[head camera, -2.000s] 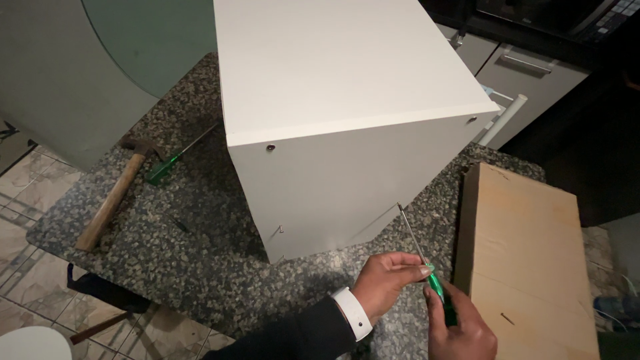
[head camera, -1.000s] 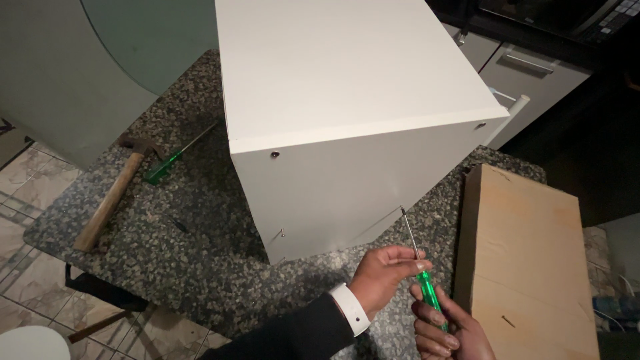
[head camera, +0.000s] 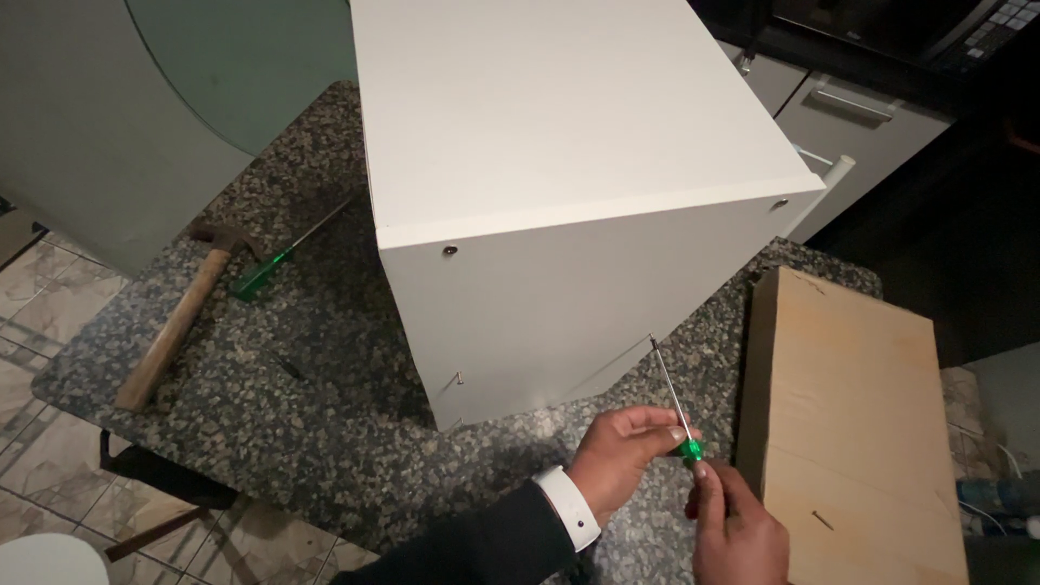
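A white panelled cabinet (head camera: 536, 317) stands on a speckled granite tabletop. My left hand (head camera: 626, 459), with a white band at its wrist, pinches the front of the green handle of a screwdriver (head camera: 673, 394). My right hand (head camera: 738, 520) grips the same handle farther back and hides most of it. The shaft points up to a screw (head camera: 652, 339) at the panel's lower right; whether the tip sits in its head is too small to tell. Another screw (head camera: 460, 378) juts from the lower left. Screw heads (head camera: 451, 250) show in both upper corners.
A claw hammer (head camera: 175, 325) and a second green screwdriver (head camera: 258, 276) lie left of the cabinet. A cardboard box (head camera: 853, 422) with a loose screw (head camera: 822, 520) on top lies at the right. Behind stand kitchen drawers (head camera: 853, 122); a white round seat (head camera: 50, 561) is at the lower left.
My right hand has shifted its grip on the screwdriver handle, which now shows less than before. The left hand stays near the front of the handle.
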